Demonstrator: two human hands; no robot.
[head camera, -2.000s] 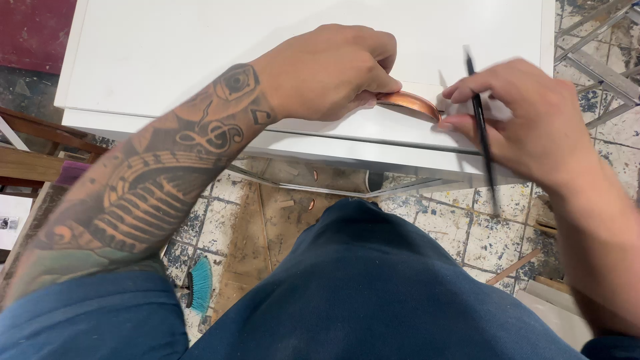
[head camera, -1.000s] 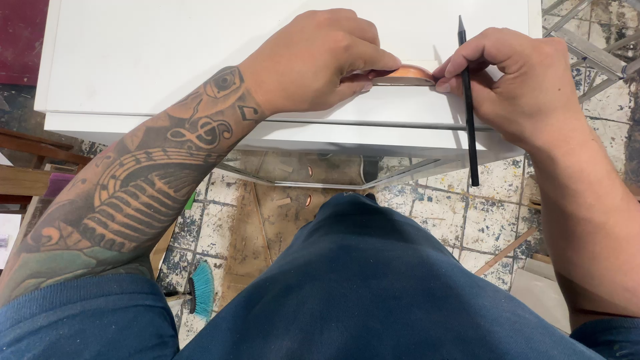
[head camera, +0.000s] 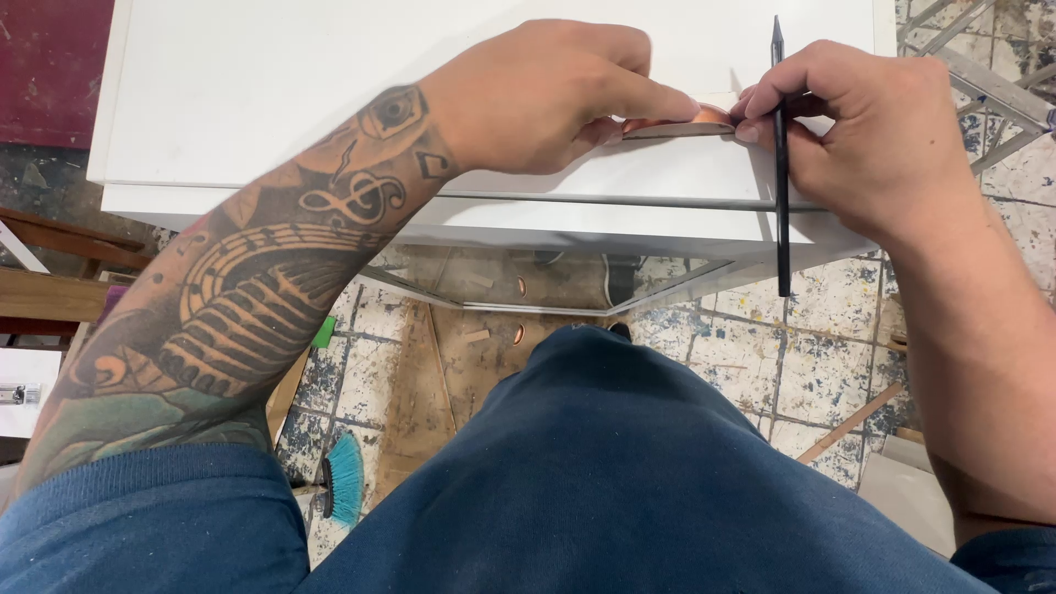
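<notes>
A curved copper-coloured piece (head camera: 685, 128), perhaps a metal handle, is between my two hands over the white panel (head camera: 280, 99). My left hand (head camera: 561, 95) has its left end between thumb and fingers, with the index finger on its top. At the right end, the thumb and index fingertips of my right hand (head camera: 850, 124) pinch it. A slim black pencil-like tool (head camera: 781, 190) is held in the same right hand, its grey pointed tip towards the far side and its shaft crossing the panel's near edge. My left fingers hide part of the curved piece.
Below the near edge is a glass pane with a metal frame (head camera: 536, 308). A teal-bristled brush (head camera: 345, 478) lies on the tiled floor, with brown sheet material and small scraps beside it. Wooden pieces (head camera: 49, 294) are at the left, metal framing (head camera: 982, 82) at the upper right.
The curved piece has tilted between my fingers, showing its flat edge side now. The black tool swung from slanted to nearly upright in view. Both hands stay at the curved piece.
</notes>
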